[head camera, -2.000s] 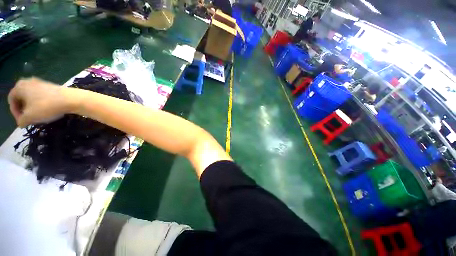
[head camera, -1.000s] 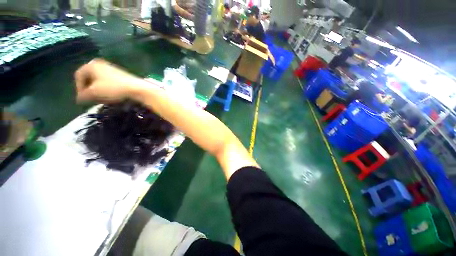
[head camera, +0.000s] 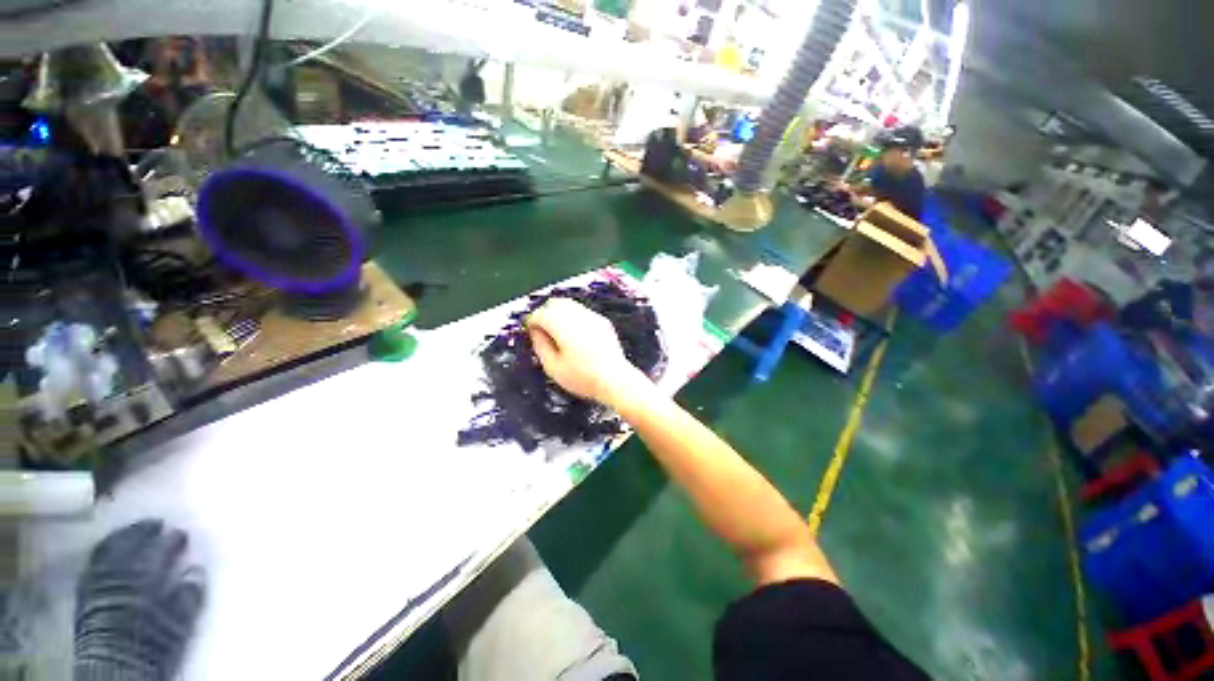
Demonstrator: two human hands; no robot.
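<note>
A tangled pile of black cables (head camera: 533,399) lies on the white-covered bench (head camera: 360,492). My right hand (head camera: 575,349) is bare and rests on or just over the top of the pile. Its fingers are curled and point down; whether they hold a cable cannot be told. My left hand (head camera: 137,605), in a grey-black striped glove, lies on the white surface at the lower left. Its fingers are extended and it shows nothing held.
A round fan (head camera: 280,229) with a purple rim stands on a brown wooden board (head camera: 380,303), beside a green round object (head camera: 393,345). A crumpled clear bag (head camera: 682,286) lies behind the pile. A blue stool (head camera: 779,338) and an open cardboard box (head camera: 872,262) are beyond.
The view has swung left, bringing the fan and my gloved left hand into sight. My right hand has moved from the far side of the pile onto its top.
</note>
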